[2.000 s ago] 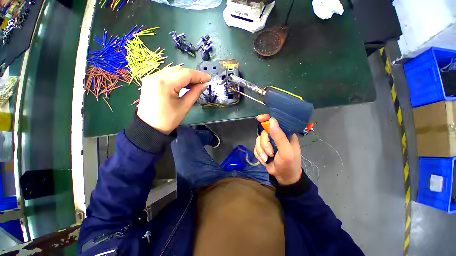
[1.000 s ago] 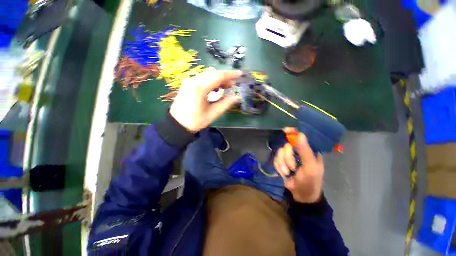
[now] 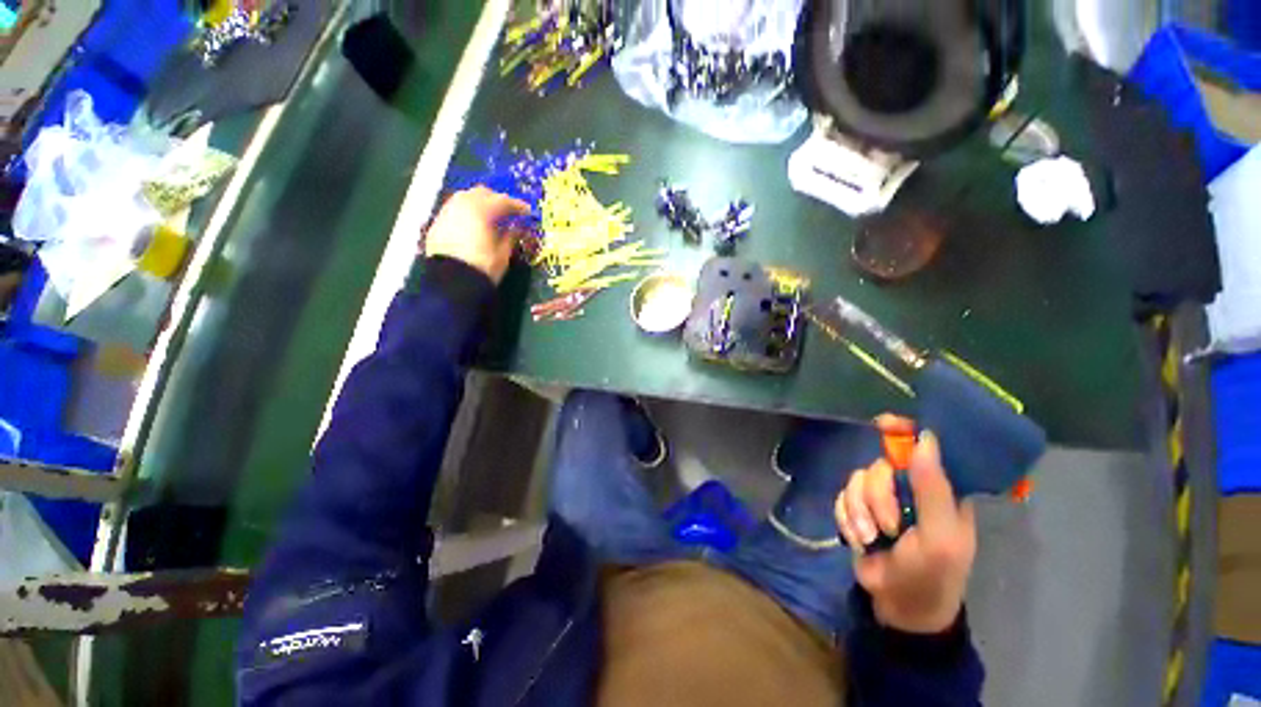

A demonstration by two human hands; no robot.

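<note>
My right hand (image 3: 913,532) is closed round the grip of a dark blue-grey soldering gun (image 3: 975,425) with an orange trigger; its long metal nose points up-left, clear of the fixture's right side. The dark soldering fixture (image 3: 744,318) lies near the bench's front edge. My left hand (image 3: 477,232) is at the left of the wire pile, over the brown-red wires; its fingertips are partly hidden and blurred, so I cannot tell whether it holds a wire. Yellow lead wires (image 3: 581,228) lie right of it, blue lead wires (image 3: 509,169) just beyond it. A round tin (image 3: 662,303) sits left of the fixture.
Small black components (image 3: 680,210) lie behind the fixture. Farther back are a clear bag (image 3: 712,104), a large black round item (image 3: 899,69) over a white base (image 3: 846,176), a brown dish (image 3: 895,246) and white tissue (image 3: 1055,189). A green conveyor (image 3: 263,263) runs at left.
My left hand has left the fixture and moved left to the wire pile, uncovering the tin. The gun's nose has drawn back from the fixture. The view has shifted left.
</note>
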